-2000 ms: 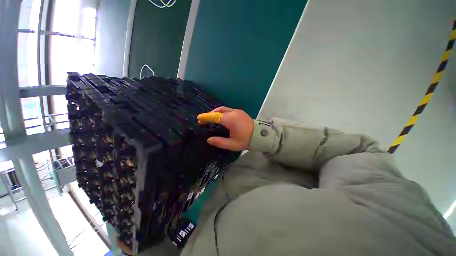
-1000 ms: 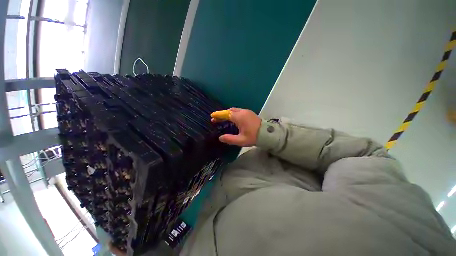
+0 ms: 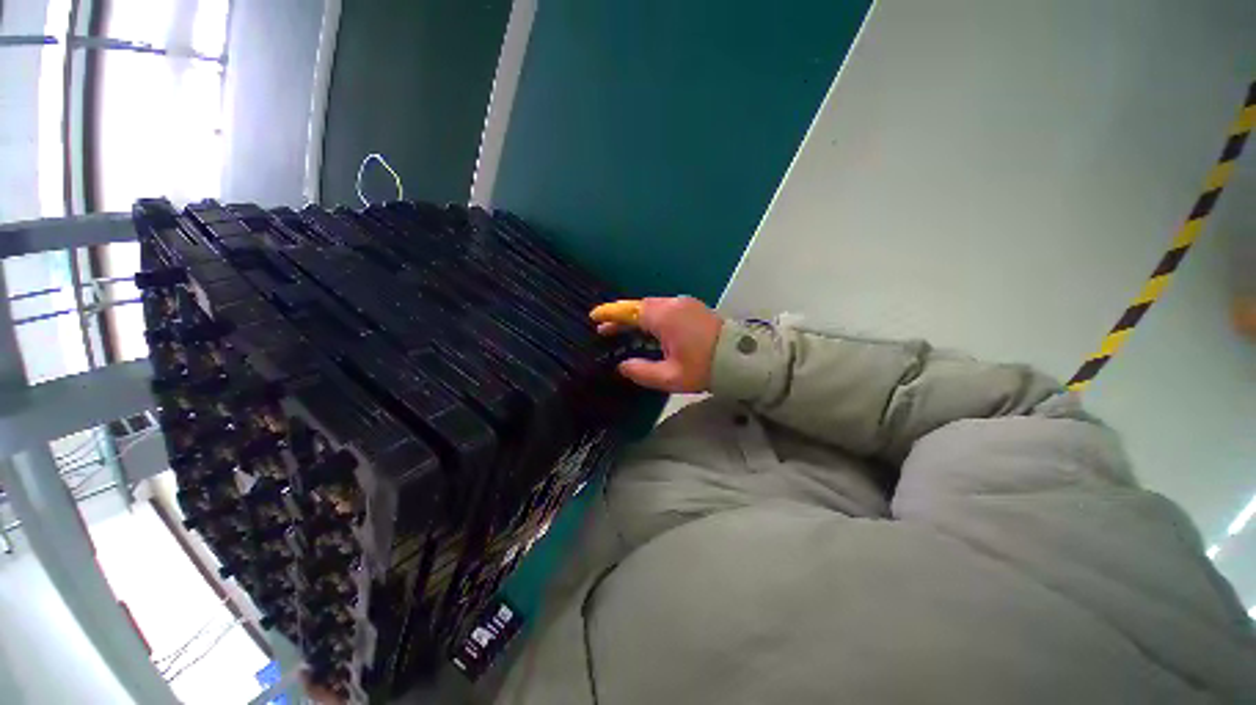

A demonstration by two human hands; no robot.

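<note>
A tall stack of black trays (image 3: 400, 317) fills the left and centre, seen sideways. Its top tray (image 3: 262, 482) faces left, with filled pockets of small dark and coppery modules. My right hand (image 3: 675, 344) lies at the stack's right end. A yellow-orange cover is on one finger; thumb and fingers are around the dark edge of the lower trays. My left hand (image 3: 324, 693) shows only as a small patch of skin at the top tray's lower corner, cut off by the bottom edge; its fingers are hidden.
Green bench top (image 3: 647, 124) lies behind the stack, with a thin white cable loop (image 3: 379, 176). A black block with white labels (image 3: 489, 640) is below. Pale metal frame (image 3: 69, 400) stands left. Yellow-black tape (image 3: 1171, 255) crosses the pale floor at right.
The stack's filled top has shifted a little left in view. My right hand has moved slightly right, and its fingers overlap the stack's side less than before.
</note>
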